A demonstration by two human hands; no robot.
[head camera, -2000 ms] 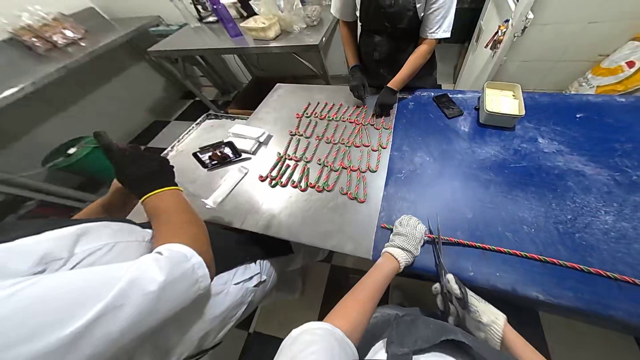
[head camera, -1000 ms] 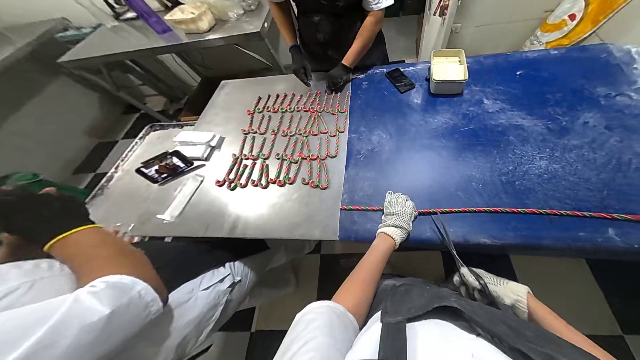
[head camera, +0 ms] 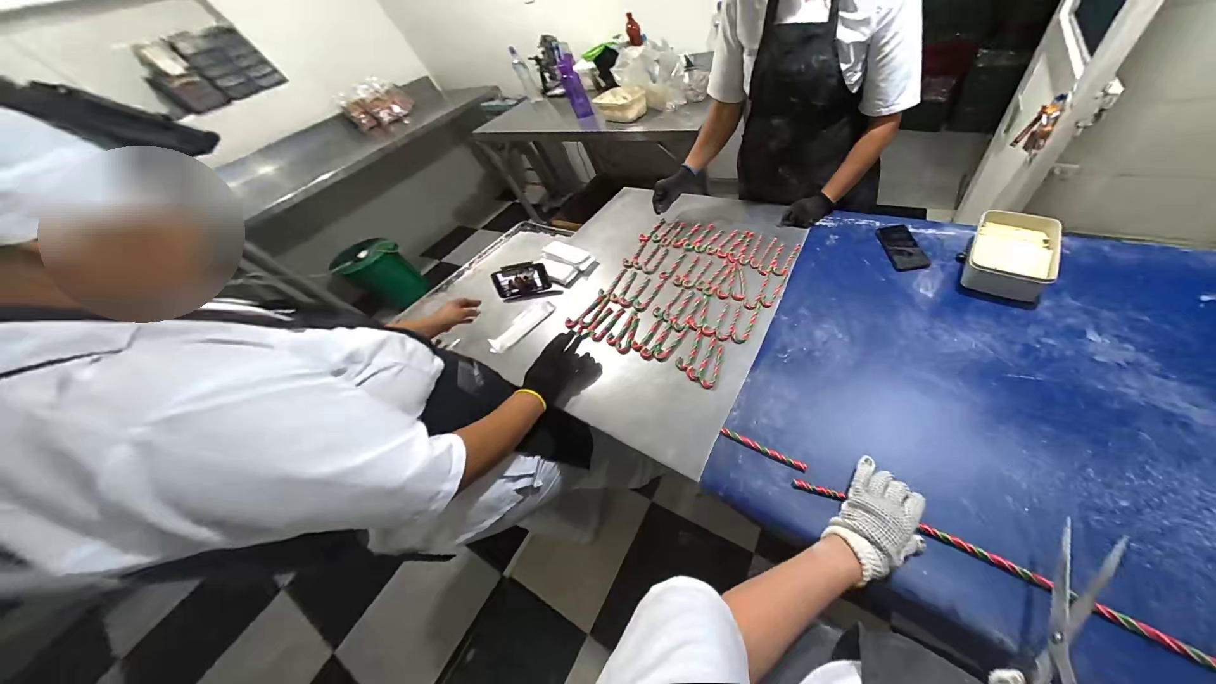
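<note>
My left hand [head camera: 879, 521], in a white knit glove, lies on the striped red and green candy rope [head camera: 988, 556] along the near edge of the blue table. Only a bit of my right hand [head camera: 1007, 676], gloved too, shows at the bottom edge, at the handles of metal scissors [head camera: 1062, 608]. The scissors' blades are spread over the rope. A short cut piece of candy rope [head camera: 763, 448] lies left of the rope's end. Rows of candy canes [head camera: 698, 294] cover part of the steel table.
Across the steel table [head camera: 627, 418] stands a co-worker with black-gloved hands [head camera: 807, 210]; another co-worker's black-gloved hand [head camera: 560, 366] is near the canes at left. A phone [head camera: 521, 280] lies there. On the blue table [head camera: 883, 380] are a dark phone [head camera: 902, 247] and a cream tub [head camera: 1012, 256].
A short piece now lies apart from the rope, which ran unbroken on my left hand's left before. The left co-worker's gloved hand has come down to the steel table. The view has swung left.
</note>
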